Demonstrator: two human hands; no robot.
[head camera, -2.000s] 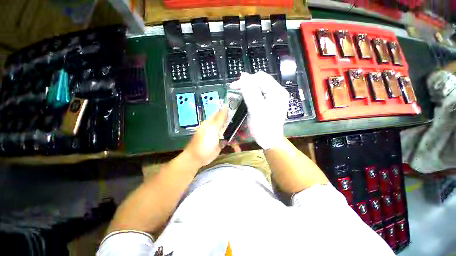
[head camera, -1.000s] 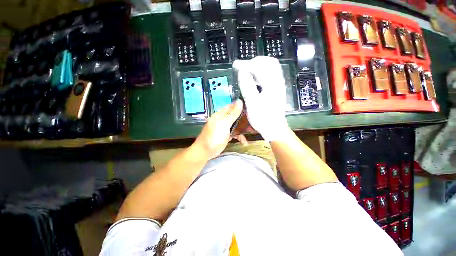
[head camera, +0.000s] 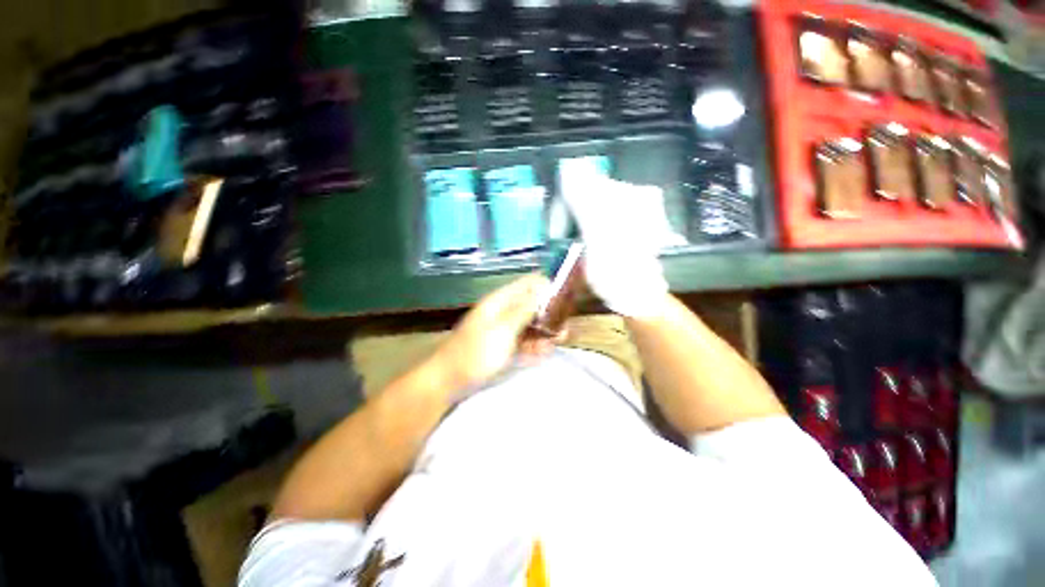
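Note:
The frame is blurred. My bare left hand (head camera: 495, 330) holds a dark reddish, phone-sized piece (head camera: 562, 289) with a pale edge, tilted, at the bench's front edge. My white-gloved right hand (head camera: 625, 239) is beside it, over the lower row of the clear tray (head camera: 458, 264); its fingers are too blurred to tell their grip. Two blue phone rears (head camera: 452, 212) lie in that row. A third blue piece (head camera: 586, 170) shows just beyond my right fingertips, its lower part hidden. Black keypad phones (head camera: 510, 103) fill the upper row.
A red tray (head camera: 802, 229) of copper-gold phones stands right. A black tray (head camera: 80, 269) with teal (head camera: 160, 149) and gold (head camera: 195, 224) pieces lies left. A black tray with red pieces (head camera: 905, 459) is low right. Cardboard (head camera: 395, 358) shows below the bench edge.
A third blue piece now shows in the clear tray's lower row, by my right fingertips. The reddish piece in my left hand is more exposed. The camera view has shifted.

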